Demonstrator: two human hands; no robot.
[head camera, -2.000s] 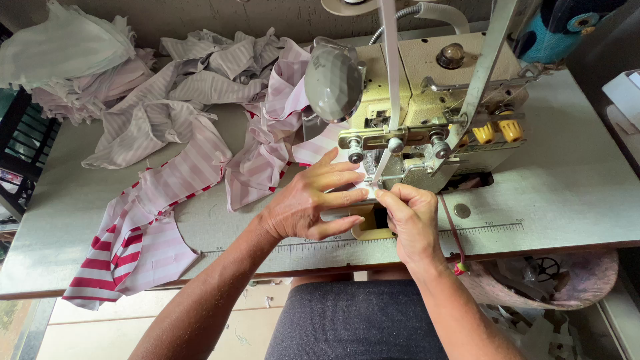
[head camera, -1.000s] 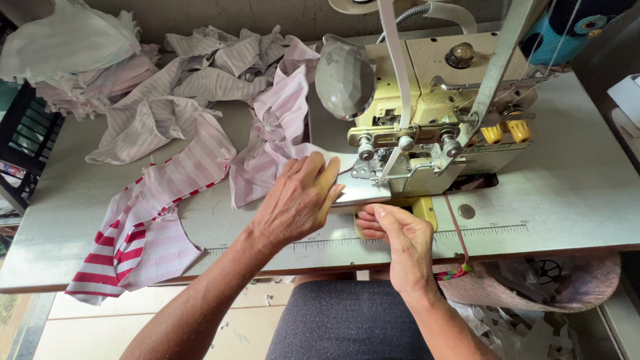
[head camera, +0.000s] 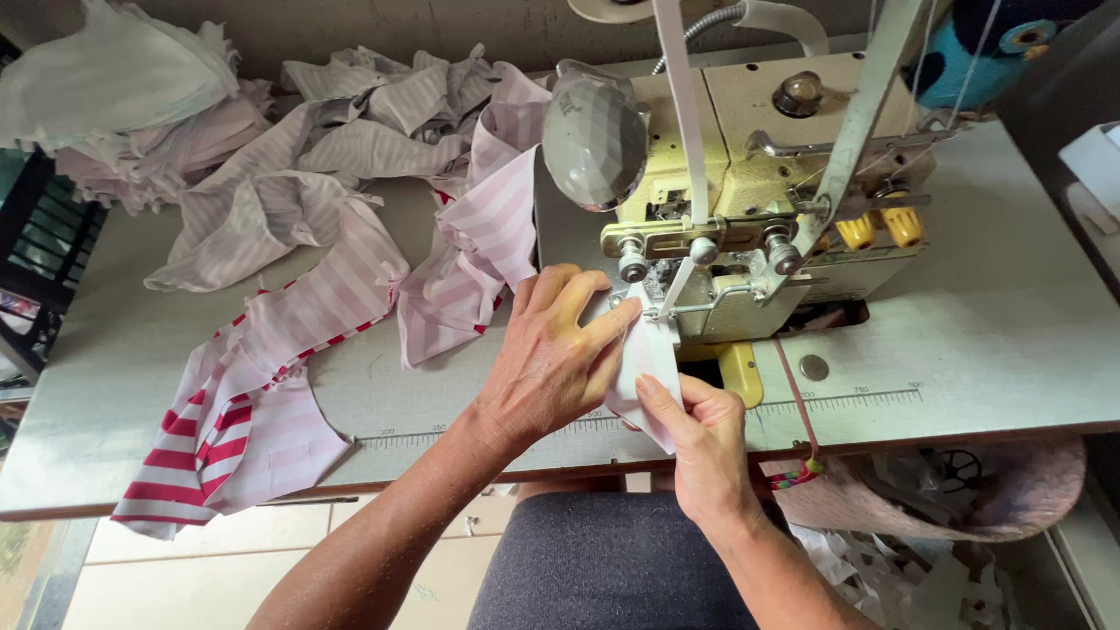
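An overlock-type sewing machine (head camera: 726, 157) with yellow tension knobs stands on the metal-grey table. A white elastic band (head camera: 687, 114) runs down into its presser foot area. My left hand (head camera: 560, 341) lies spread to the left of the foot, its fingertips on a pale fabric piece (head camera: 646, 363). My right hand (head camera: 704, 429) pinches that piece near the table's front edge, thumb on top. The upper end of the piece is at the foot; the needle is hidden. Left of my hands lies striped fabric (head camera: 332, 297) in a long, crumpled chain, partly with red stripes.
A pile of pale cut fabric (head camera: 131, 105) lies at the back left, beside a black basket (head camera: 44, 254). A grey faceted lamp-like part (head camera: 595, 136) hangs left of the machine head. A ruler scale (head camera: 857, 398) runs along the table front. Below right is a cloth-lined bin (head camera: 1015, 490) near scraps.
My right hand, closed in front of the machine a second ago, now pinches the pale piece. My left hand has moved right, its fingers nearer the presser foot.
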